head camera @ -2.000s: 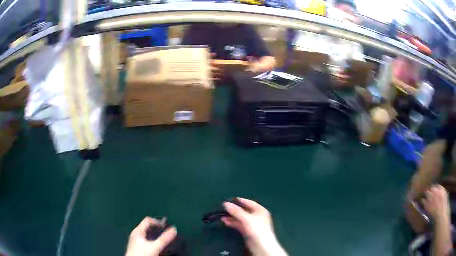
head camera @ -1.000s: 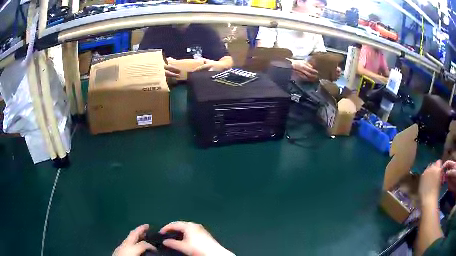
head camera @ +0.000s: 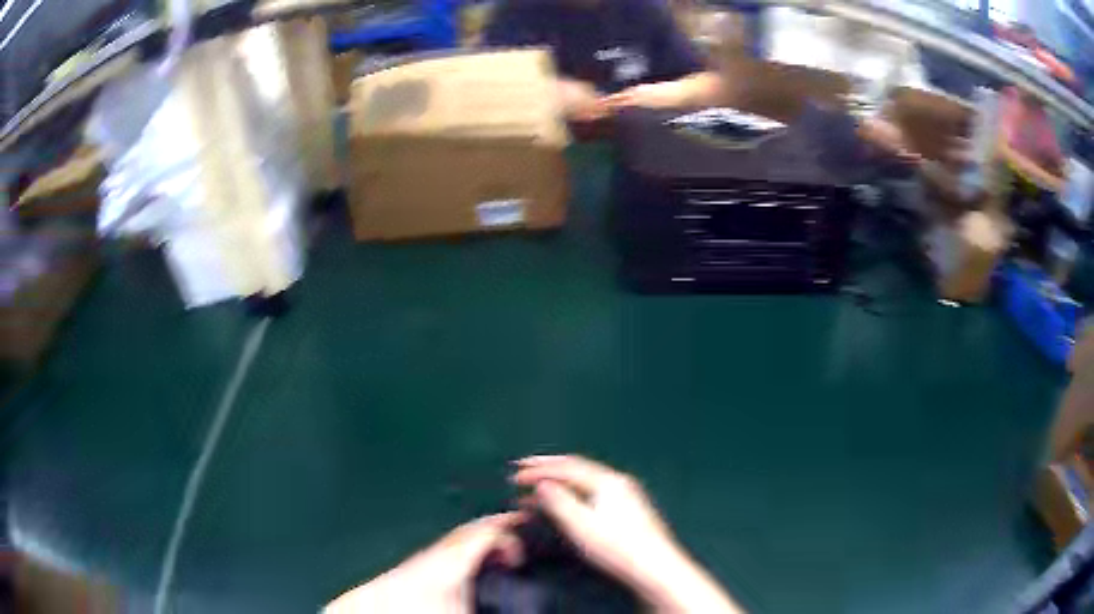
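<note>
A black object (head camera: 552,583), blurred and partly hidden by fingers, lies between my hands at the bottom centre; it looks like a power adapter with cable. My left hand (head camera: 462,564) is at its left side with the fingers curled against it. My right hand (head camera: 600,516) is over its upper right side, fingers bent and touching it. The lower part of the object is cut off by the frame edge. The dark green mat (head camera: 396,408) is beneath.
A closed brown carton (head camera: 456,156) stands at the back centre. A large black unit (head camera: 738,228) is right of it. White sack (head camera: 198,192) and cream posts (head camera: 240,168) are back left, a blue bin (head camera: 1041,314) far right. A brown box (head camera: 1065,498) is at the right edge. A person sits behind the carton.
The view has swung left, so the scene shifts right. My hands, apart two seconds ago, are together on the black object; the right hand's fingers have shifted over it.
</note>
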